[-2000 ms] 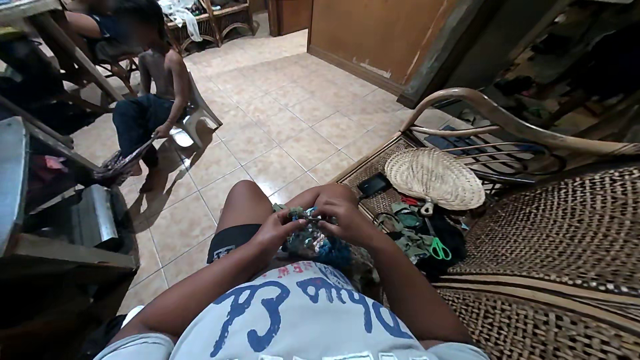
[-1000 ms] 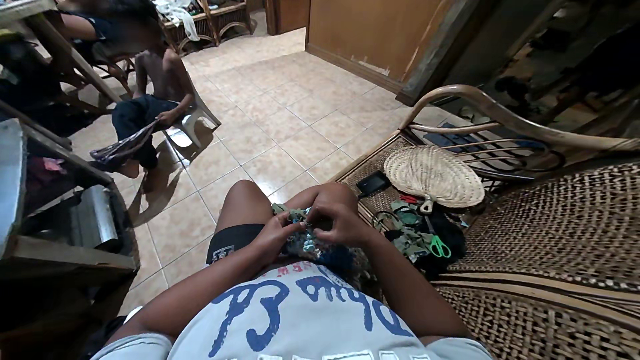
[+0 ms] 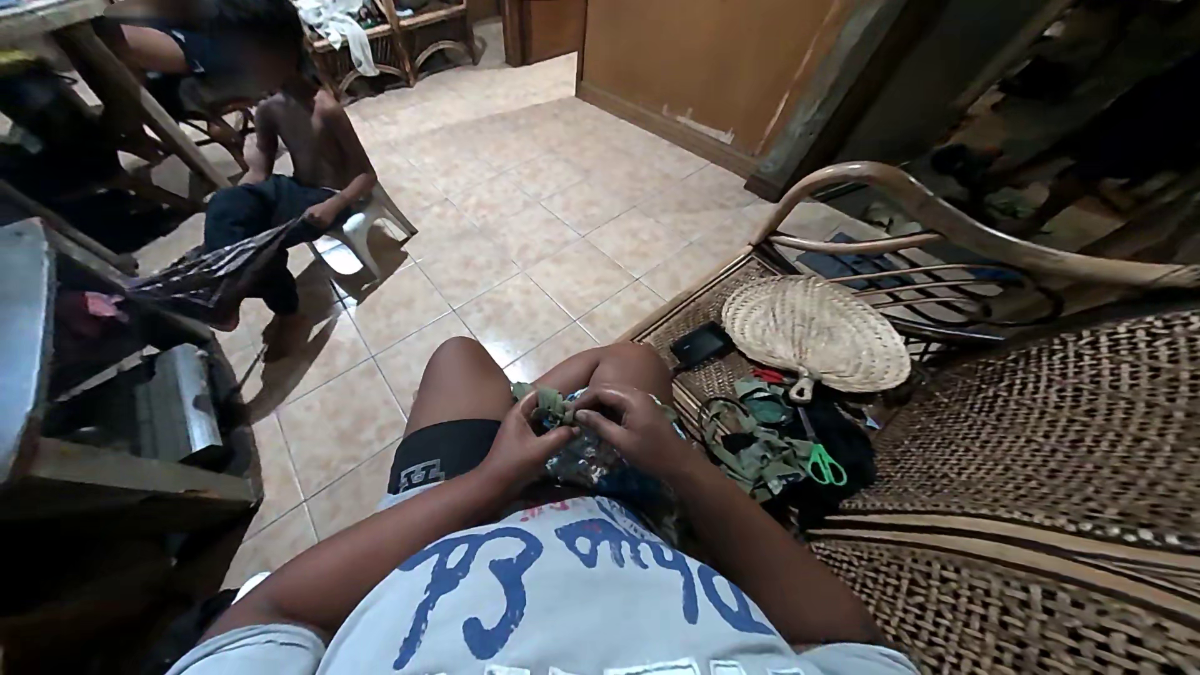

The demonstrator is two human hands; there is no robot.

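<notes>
Over my lap, my left hand [image 3: 527, 439] and my right hand [image 3: 633, 424] meet, with the fingers of both pinching a piece of green fabric [image 3: 551, 405]. Beneath them lies a multicoloured bundle [image 3: 586, 461] with shiny and dark blue parts; its exact kind cannot be made out. On the woven seat to my right are green fabric scraps [image 3: 755, 457] and green-handled scissors [image 3: 825, 465], the scissors resting against a black cloth or bag [image 3: 848, 431]. A small red item [image 3: 769, 375] lies by the scraps.
A woven hand fan [image 3: 814, 330] and a black phone or wallet [image 3: 700, 344] rest on the rattan bench [image 3: 1050, 403]. To the left stands a worn wooden frame [image 3: 141, 469]. Another person [image 3: 314, 155] sits on a white plastic chair [image 3: 375, 225], holding patterned cloth [image 3: 220, 267].
My fingers have shifted on the green fabric, and my right hand is a little apart from my left. The other person's patterned cloth has changed position and now hangs stretched out.
</notes>
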